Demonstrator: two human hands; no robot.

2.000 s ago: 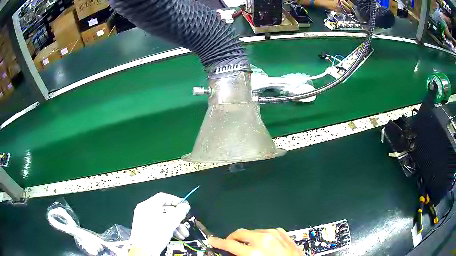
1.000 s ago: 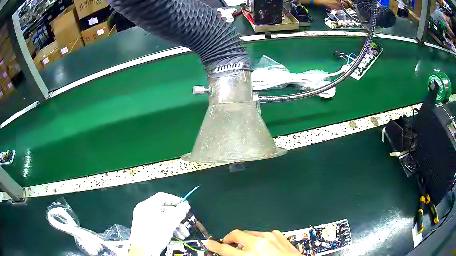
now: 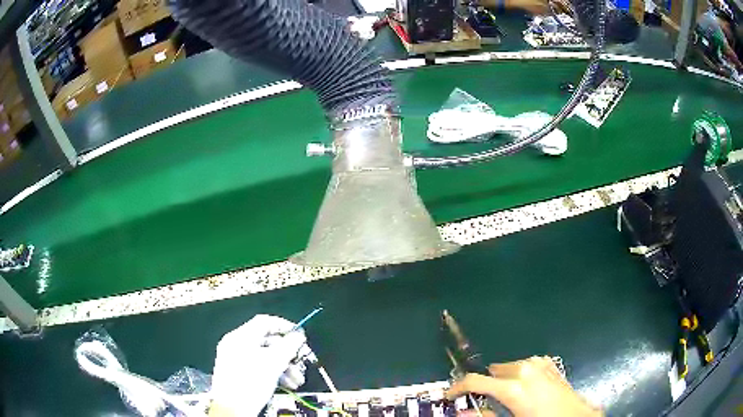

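My left hand point(image 3: 257, 362), in a white glove, holds a thin blue wire point(image 3: 309, 318) between its fingertips, the wire's end pointing up and right. A white piece and a yellow-green wire show just right of the glove. My bare right hand point(image 3: 525, 389) holds a soldering iron point(image 3: 458, 342), its pointed metal front raised up and left, clear of the strip. The power strip assembly point(image 3: 391, 399) lies along the bottom edge, partly cut off and partly under my right hand. A white power cord point(image 3: 122, 376) in clear plastic lies left of the glove.
A fume hood point(image 3: 371, 216) hangs above the bench edge. A speckled rail point(image 3: 529, 218) separates the bench from the green conveyor point(image 3: 204, 187). On the conveyor lie a bagged cord point(image 3: 468, 125) and another strip point(image 3: 603, 98). A black box point(image 3: 707, 244) and yellow-handled pliers point(image 3: 689, 340) stand right.
My right hand and the iron have moved right, away from my left hand, uncovering the strip's middle. My left hand stays. The cord and strip on the conveyor have shifted right.
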